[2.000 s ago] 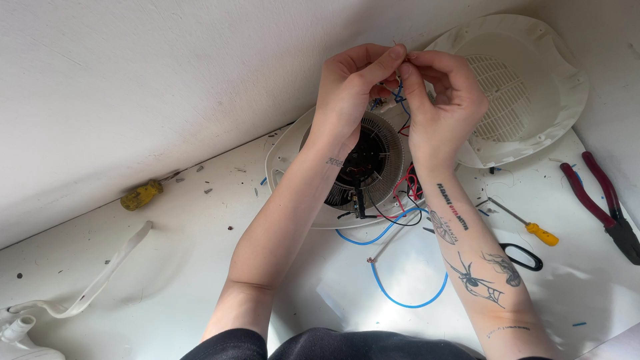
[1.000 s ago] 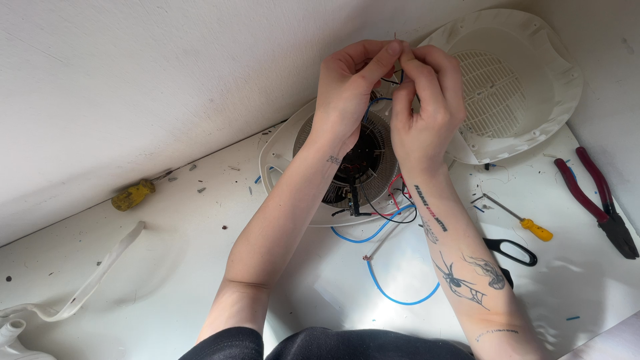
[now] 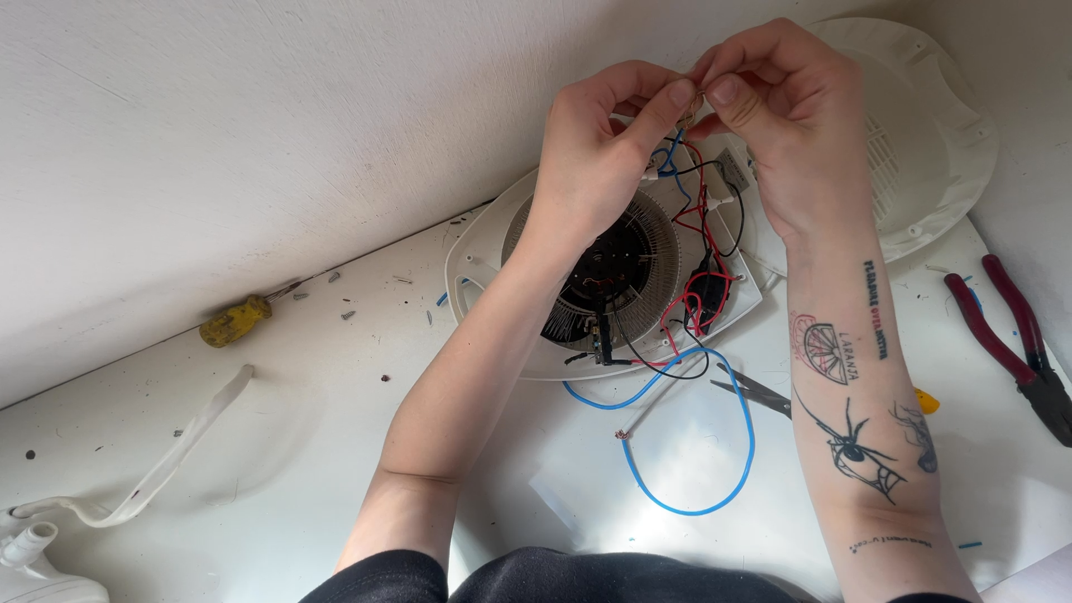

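Bare copper strands (image 3: 691,109) at the end of a thin blue wire (image 3: 670,159) are pinched between my left hand (image 3: 615,138) and my right hand (image 3: 775,109), whose fingertips meet. Beneath them lies an opened white plastic housing (image 3: 477,251) with a round black unit (image 3: 615,260) ringed by metal fins. Red wires (image 3: 691,293), black wires and a black part (image 3: 708,293) sit on its right side. A thicker blue wire (image 3: 749,435) loops on the table below the housing, its end showing frayed copper (image 3: 621,435). My left forearm hides part of the finned ring.
A round white vented cover (image 3: 946,167) leans behind my right hand. Red-handled pliers (image 3: 1026,352) lie far right. Scissors (image 3: 754,392) and a yellow handle (image 3: 926,401) are partly behind my right forearm. A yellow screwdriver (image 3: 239,322) lies along the wall; a white strip (image 3: 184,435) is at left.
My right hand's fingers have spread and shifted at the wire, uncovering the copper strands. The scissors' blades now show left of my right forearm, which covers most of the yellow screwdriver on the right.
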